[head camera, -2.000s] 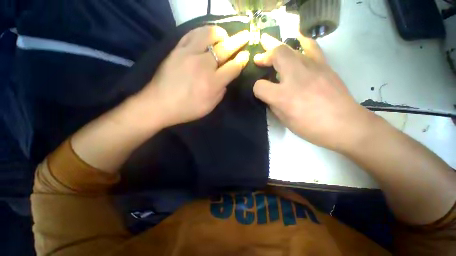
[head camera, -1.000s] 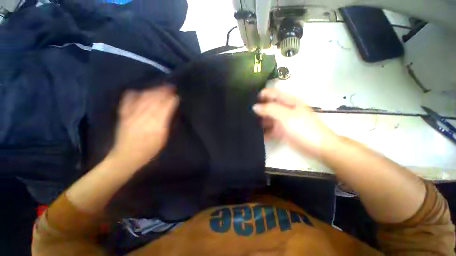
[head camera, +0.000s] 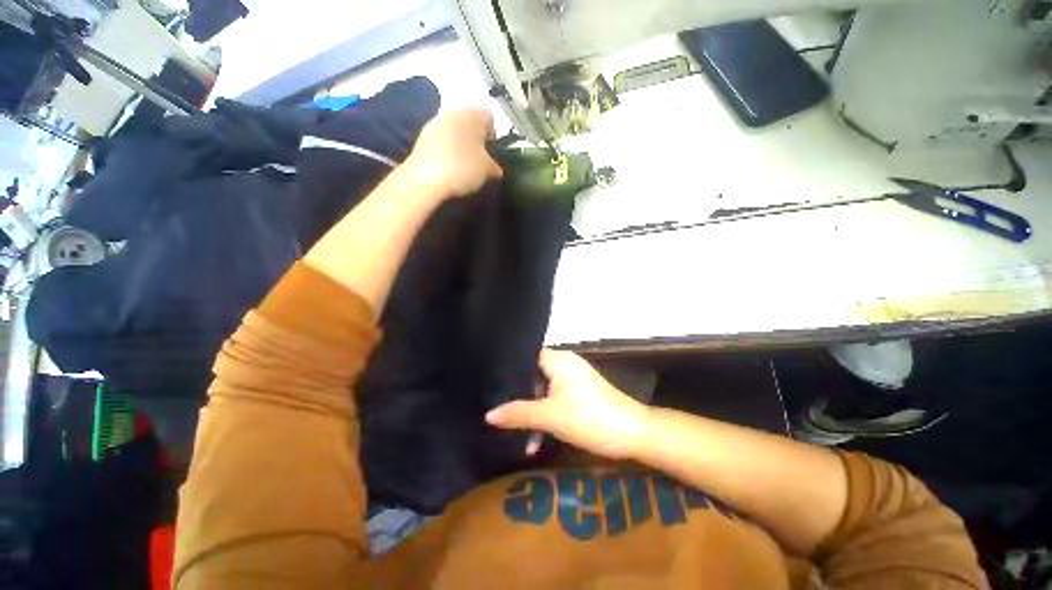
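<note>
The dark garment (head camera: 438, 334) lies over the left of the table and hangs down toward my lap. Its upper right corner is under the lit presser foot (head camera: 562, 169) of the sewing machine (head camera: 658, 25). My left hand (head camera: 458, 150) is on the cloth just left of the presser foot; its fingertips are partly hidden, so its hold is unclear. My right hand (head camera: 577, 406) is at the garment's right edge below the table's front edge, thumb on top of the cloth and the other fingers by the edge, holding it.
A black phone-like rectangle (head camera: 756, 72) lies under the machine arm. Blue-handled thread snips (head camera: 963, 210) lie on the white table (head camera: 808, 277) at right. A white trim strip (head camera: 346, 149) crosses the cloth heap. A shoe (head camera: 871, 415) shows below the table.
My left hand has moved up beside the presser foot. My right hand has moved down along the garment's right edge. The view has shifted, showing more at the left and below the table.
</note>
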